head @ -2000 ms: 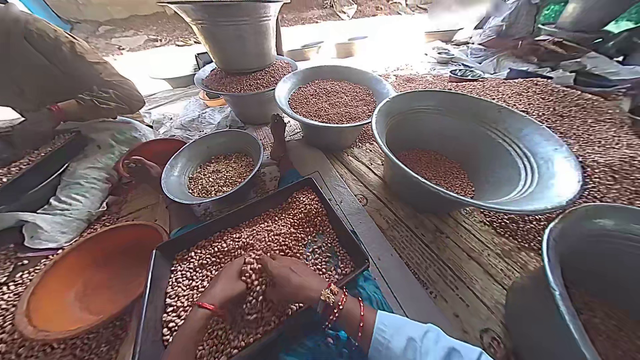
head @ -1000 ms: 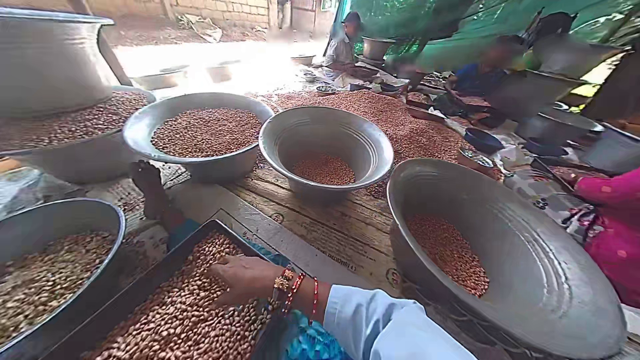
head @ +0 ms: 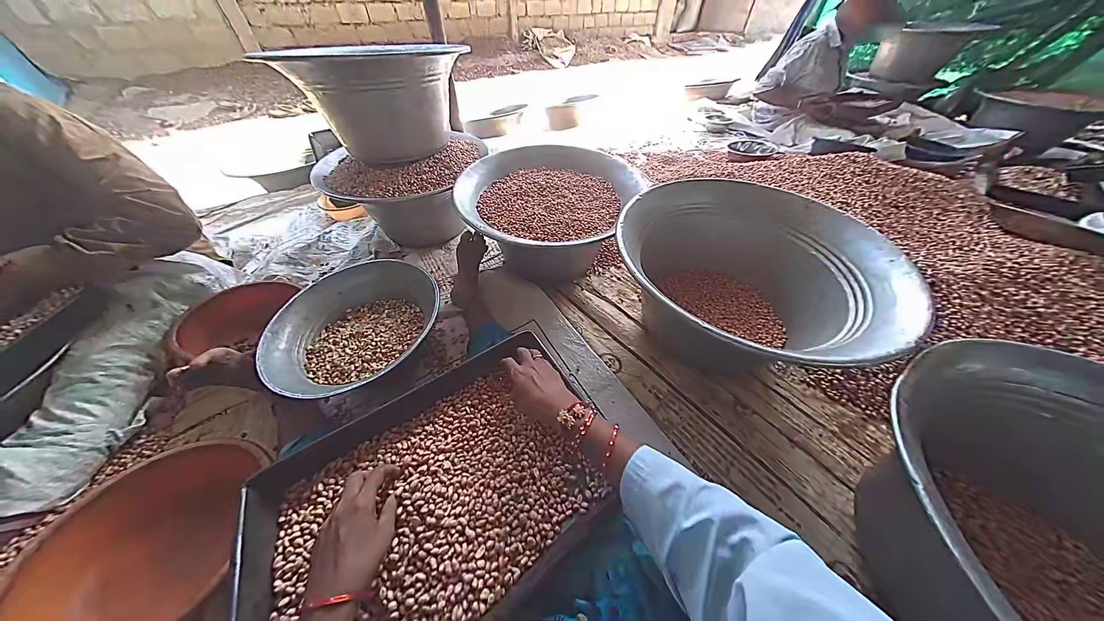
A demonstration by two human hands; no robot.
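A dark rectangular tray (head: 397,401) full of brown-pink nuts or seeds (head: 470,483) lies on my lap. My left hand (head: 355,526), with a red bracelet, rests on the nuts at the tray's near left part, its fingers slightly apart. My right hand (head: 539,388), with red beaded bracelets, touches the nuts near the tray's far right corner; whether it holds any is hidden. Just beyond the tray's left side stands a metal basin (head: 285,332) with paler nuts. An orange bowl (head: 129,526) lies at the near left.
Metal basins with nuts stand ahead (head: 552,259) and to the right (head: 716,336), (head: 923,483). Another basin (head: 388,95) is stacked on a filled one. A large nut heap (head: 992,267) spreads at the right. A person's sleeve (head: 86,172) is at the left; another person sits far right.
Two seconds ago both hands were together over the middle of the tray; now they are apart. My right hand has moved to the far right corner. The view has swung right and back.
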